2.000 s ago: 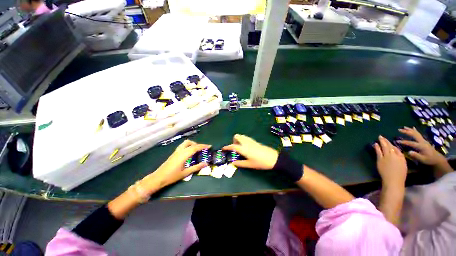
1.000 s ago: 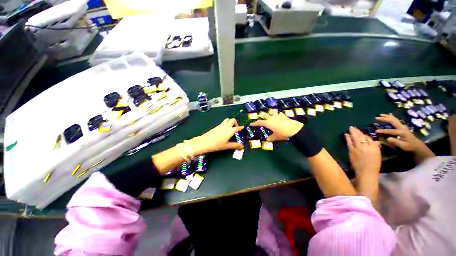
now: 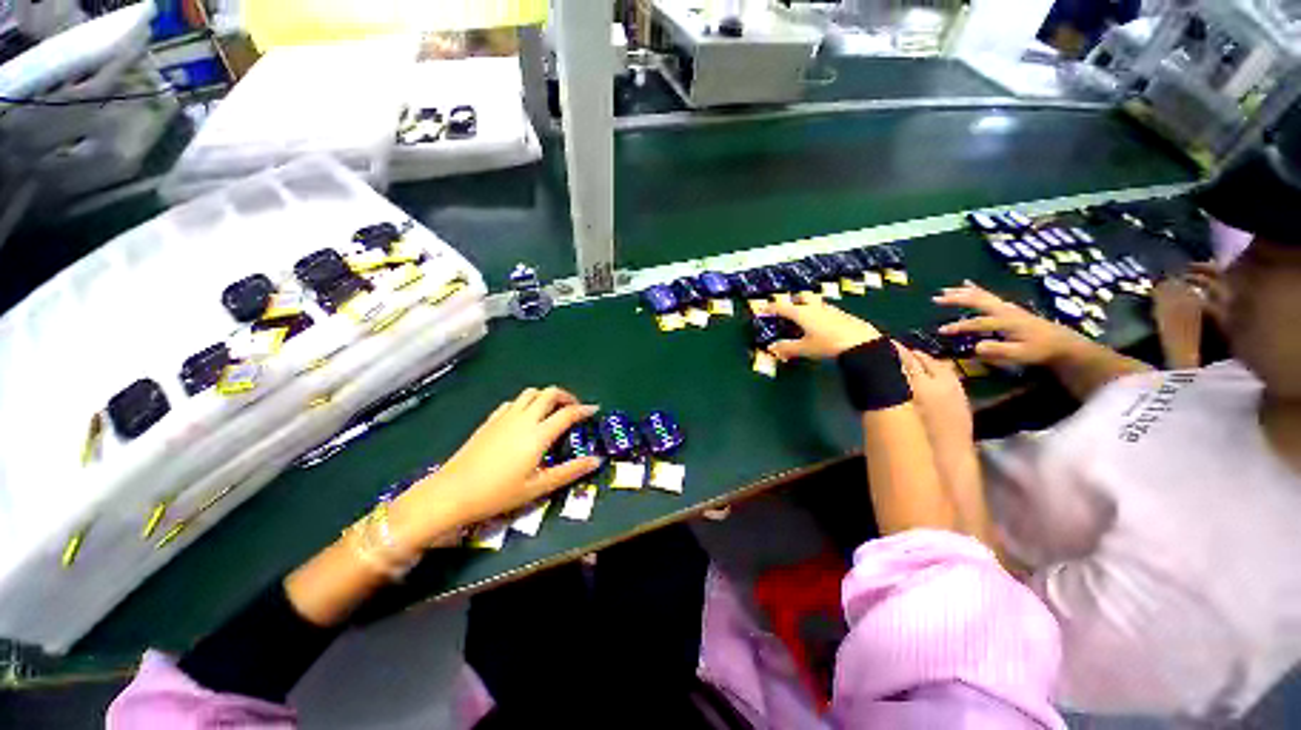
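Note:
My left hand (image 3: 531,442) lies over a row of smartwatch units on the green bench, its fingers on one unit. Two lit watch units (image 3: 642,435) show to its right, with white and yellow-edged tags towards me. More units are partly hidden under my left hand and forearm. My right hand (image 3: 816,325), with a black band on the wrist, reaches forward and has its fingers on a dark watch unit (image 3: 775,331) below the back row. The back row of watch units (image 3: 799,275) runs along the bench's far side, two at its left end lit blue.
A white tray stack (image 3: 186,321) with several watches stands at left, pens (image 3: 378,414) beside it. A metal post (image 3: 585,157) and a small silvery item (image 3: 528,292) are behind. A neighbouring person (image 3: 1184,528) works at right, hands near my right wrist. More units (image 3: 1063,264) lie beyond.
The view has shifted right. My left hand has moved back to the near row. My right hand has moved right and forward, to a unit below the back row.

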